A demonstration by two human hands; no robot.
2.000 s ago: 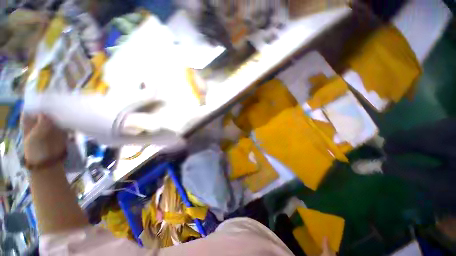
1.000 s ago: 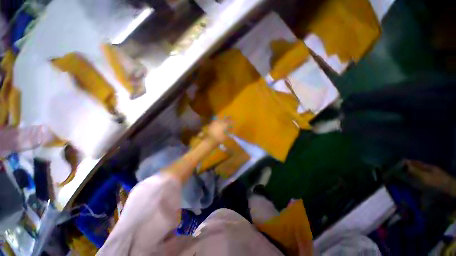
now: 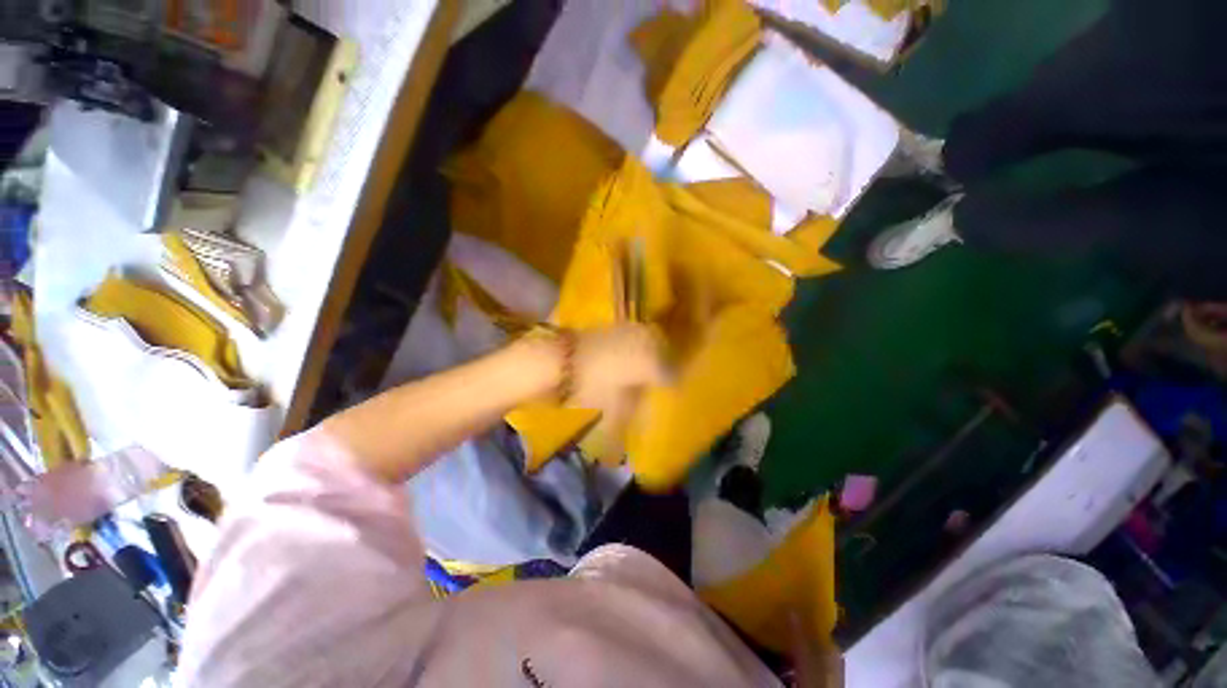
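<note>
Mustard-yellow cut fabric pieces (image 3: 538, 182) lie spread and overlapping on a low pale bench (image 3: 592, 54). My left hand (image 3: 626, 370) reaches across from the left, blurred, with its fingers closed on a yellow fabric piece (image 3: 727, 390) over the pile. Its fingertips are partly hidden by fabric. Another yellow piece (image 3: 787, 578) hangs at the bottom edge, close to my body. A small part of my right hand (image 3: 815, 664) shows at that piece's lower end, mostly cut off, and appears to grip it.
White backing pieces (image 3: 807, 128) lie beside the yellow ones. A white sewing table (image 3: 370, 175) at left holds curved yellow strips (image 3: 168, 323). Grey-blue cloth (image 3: 485, 504) lies below the bench. A person's dark-clothed leg (image 3: 1076, 161) and pale shoe (image 3: 915, 231) are at right, on green floor (image 3: 888, 376).
My left hand has moved from the sewing table to the yellow pile, and a piece there is now lifted and turned. The view has shifted and rotated. The right-hand piece stays near my body.
</note>
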